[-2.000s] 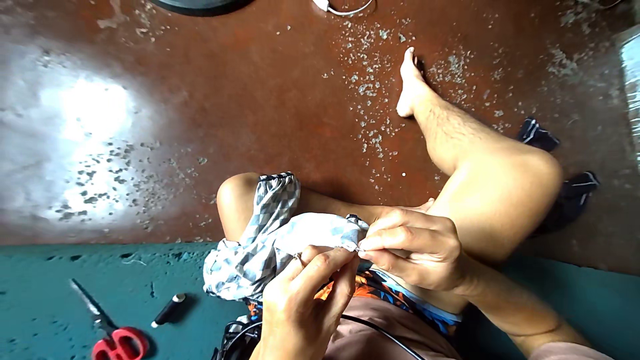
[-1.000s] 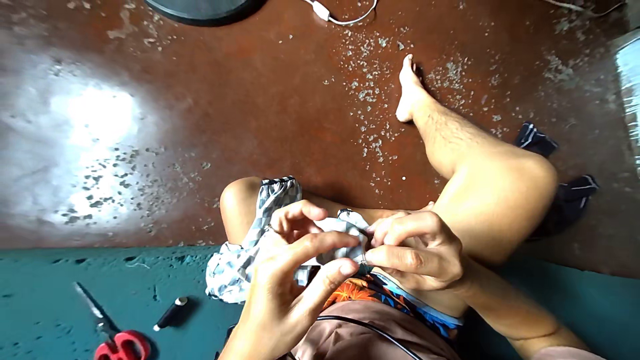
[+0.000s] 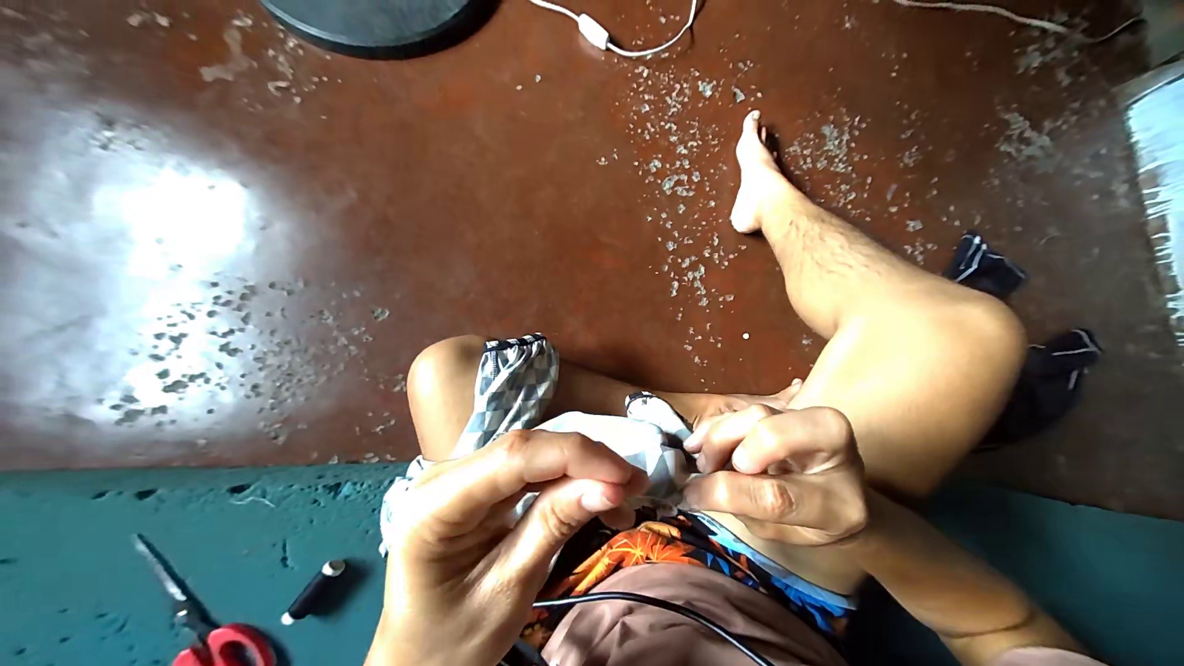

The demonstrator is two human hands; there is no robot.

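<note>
A white and grey checked cloth garment (image 3: 518, 393) with dark stitched edges lies across my lap. My right hand (image 3: 782, 472) pinches a bunched part of it between thumb and fingers. Just left of that, my left hand (image 3: 518, 518) is raised in front of the cloth, its thumb and index fingertips pressed together; whether something thin is between them is too small to tell. On the green surface to the left lie red-handled scissors (image 3: 208, 620), blades apart, and a spool of black thread (image 3: 315, 590).
I sit on a green ledge (image 3: 305, 490) above a worn red floor (image 3: 518, 203). A dark round base (image 3: 379, 23) and a white cable with an inline switch (image 3: 593, 31) are at the top. Dark clothing (image 3: 1045, 379) lies beyond my bent leg (image 3: 925, 351).
My left hand's fingers, spread at the cloth one second ago, have come together in a pinch. My right hand stays on the cloth.
</note>
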